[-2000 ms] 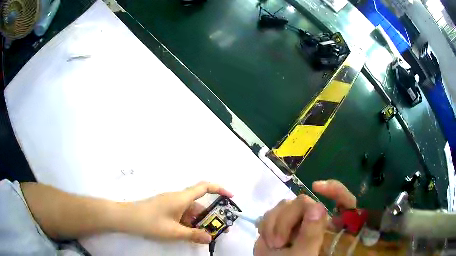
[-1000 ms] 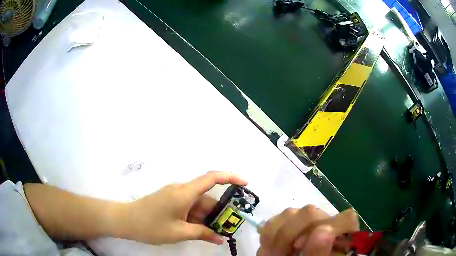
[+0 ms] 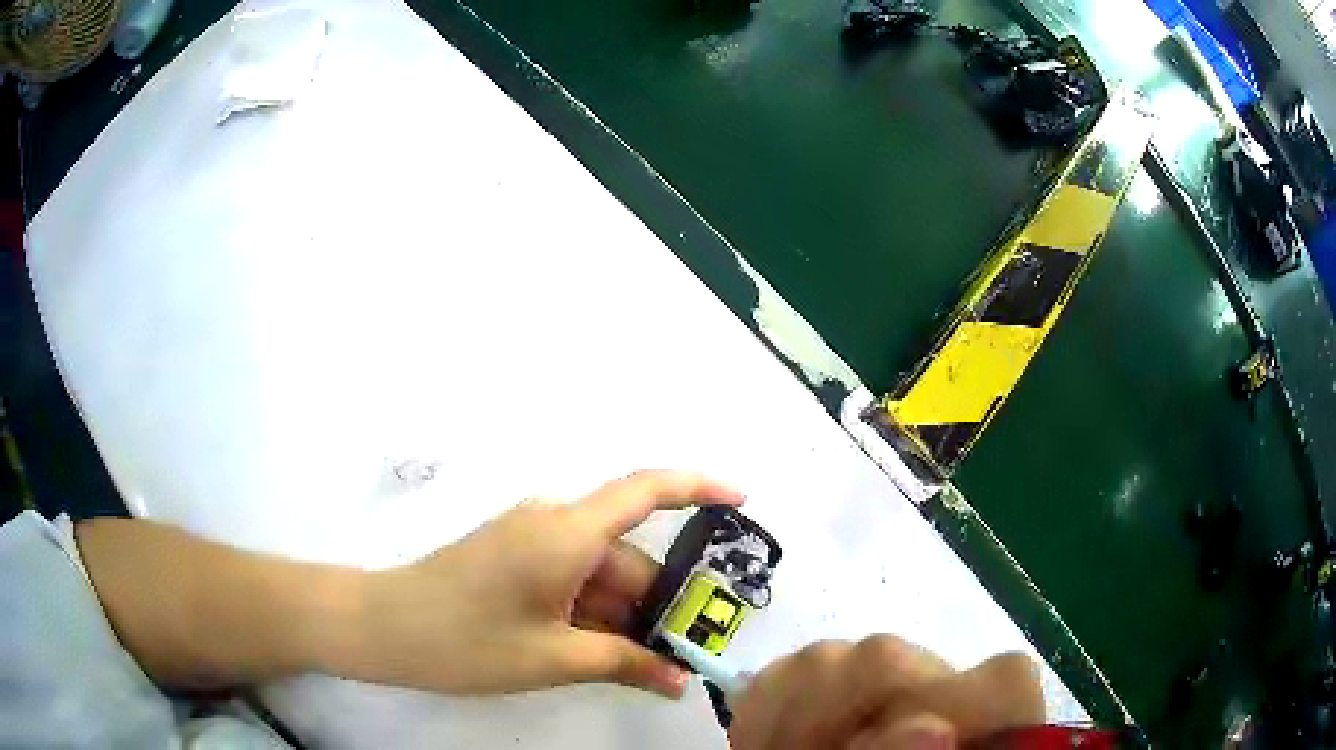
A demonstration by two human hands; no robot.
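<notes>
My left hand [image 3: 535, 593] holds an open power adapter [image 3: 715, 586] by its black case, open side towards my right hand. A yellow transformer [image 3: 708, 613] with a dark centre fills its lower part, with grey and dark components above. My right hand [image 3: 879, 696] is closed round the glue gun, whose body is mostly hidden or cut off by the bottom edge. A red piece [image 3: 1048, 737] of it shows. Its pale nozzle [image 3: 706, 662] points at the case's lower edge beside the transformer. Whether the tip touches cannot be told.
White paper [image 3: 366, 293] covers the bench, with a greyish smear [image 3: 416, 472]. Beyond is a green conveyor belt [image 3: 791, 191] crossed by a yellow-and-black striped bar [image 3: 1011, 315]. Bundled black adapters [image 3: 1040, 91] lie on the belt. A fan [image 3: 56, 32] stands at the far left.
The nozzle has moved from the component end down along the transformer to the case's lower edge. The adapter is tilted more and sits slightly higher and further right in view. The glue gun has moved lower.
</notes>
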